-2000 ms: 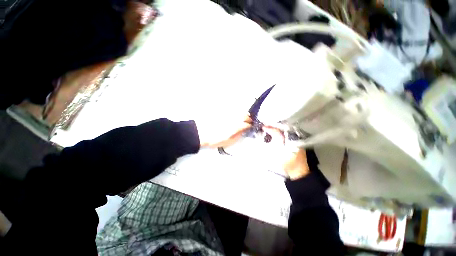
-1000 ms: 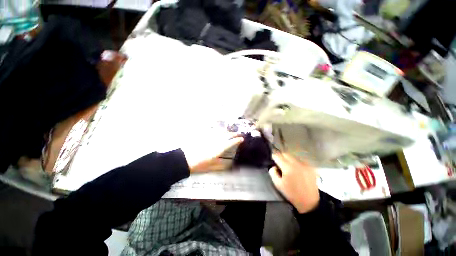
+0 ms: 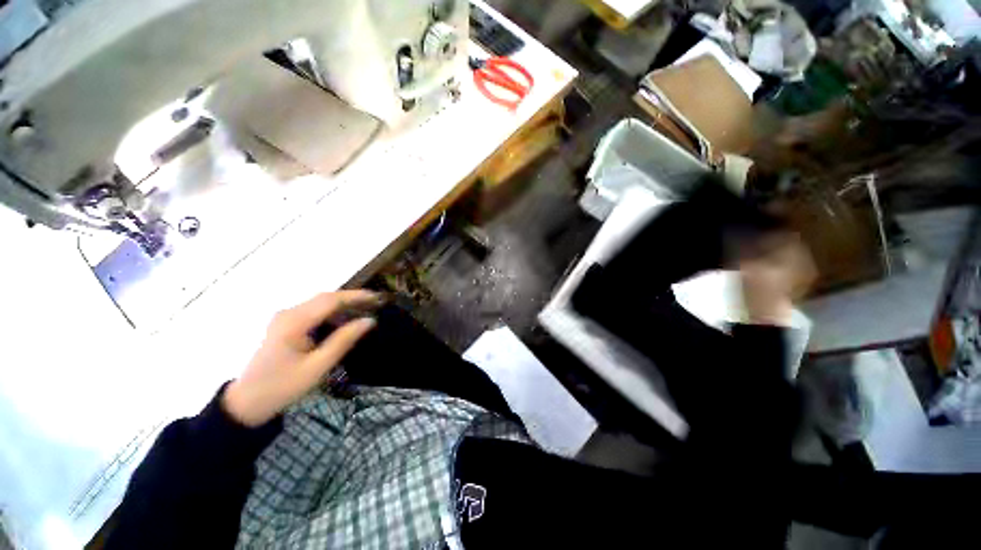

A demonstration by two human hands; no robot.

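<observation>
The cream-white sewing machine (image 3: 231,64) stands at the upper left, with its presser foot (image 3: 154,234) over the needle plate (image 3: 124,269); no fabric shows under it. My left hand (image 3: 296,360) is at the table's front edge above my lap, empty, thumb and fingers apart. My right hand (image 3: 769,274) is far out to the right, beyond the table, and blurred. Black cloth (image 3: 683,242) lies against or beside its fingers; blur hides whether the hand grips it.
Red-handled snips (image 3: 502,83) lie on the table's right end. Beside the table stand a pale bin (image 3: 645,161) and brown cardboard (image 3: 705,99). A white board or box edge (image 3: 619,371) lies under the black cloth. Checked cloth (image 3: 366,457) covers my lap.
The view has swung right and down. My left hand has left the needle area for the table's front edge. My right hand has moved from the machine to the far right. The dark piece has left the needle.
</observation>
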